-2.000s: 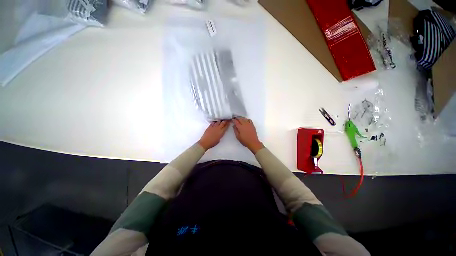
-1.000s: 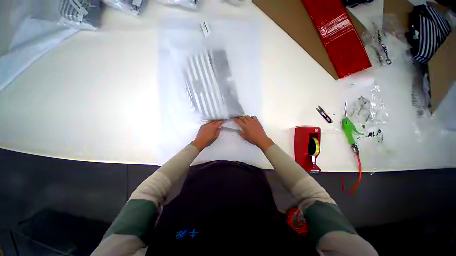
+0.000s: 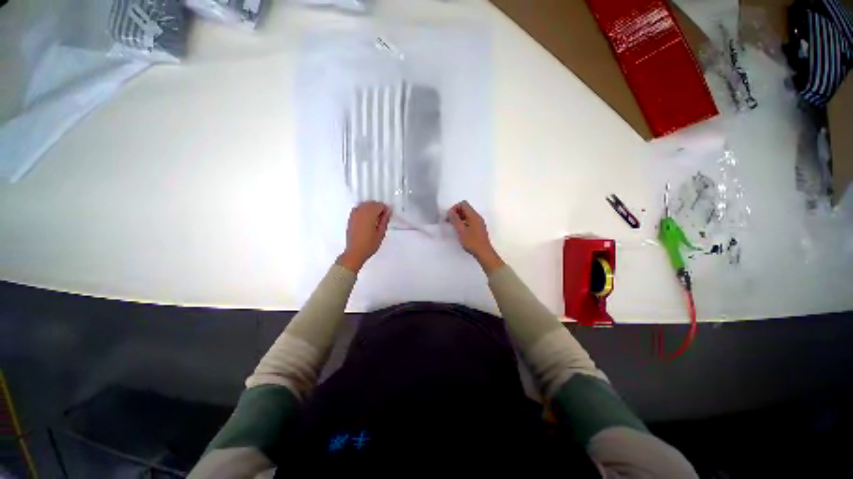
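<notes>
A striped pouch point(image 3: 388, 140) lies in front of me under a translucent white wrapping sheet point(image 3: 327, 253), its stripes showing grey through it. A small white hang tag point(image 3: 384, 45) shows above the pouch. My left hand point(image 3: 366, 231) is at the pouch's lower left corner, fingertips pinched on the wrapping sheet's edge. My right hand point(image 3: 469, 230) is just off the lower right corner, fingertips pinched on the same edge. A thin fold line runs between the hands.
A red tape dispenser point(image 3: 588, 280), thread snips point(image 3: 623, 211) and a green air blow gun point(image 3: 672, 245) lie at right. A red packet point(image 3: 655, 65) lies on cardboard point(image 3: 561, 42). Wrapped packs point(image 3: 150, 26) and white sheets point(image 3: 70, 94) are at upper left. A striped pouch point(image 3: 825, 56) is at upper right.
My hands have moved apart, the left one left and slightly up. The wrapped pouch has turned from tilted to nearly straight. The view has shifted slightly.
</notes>
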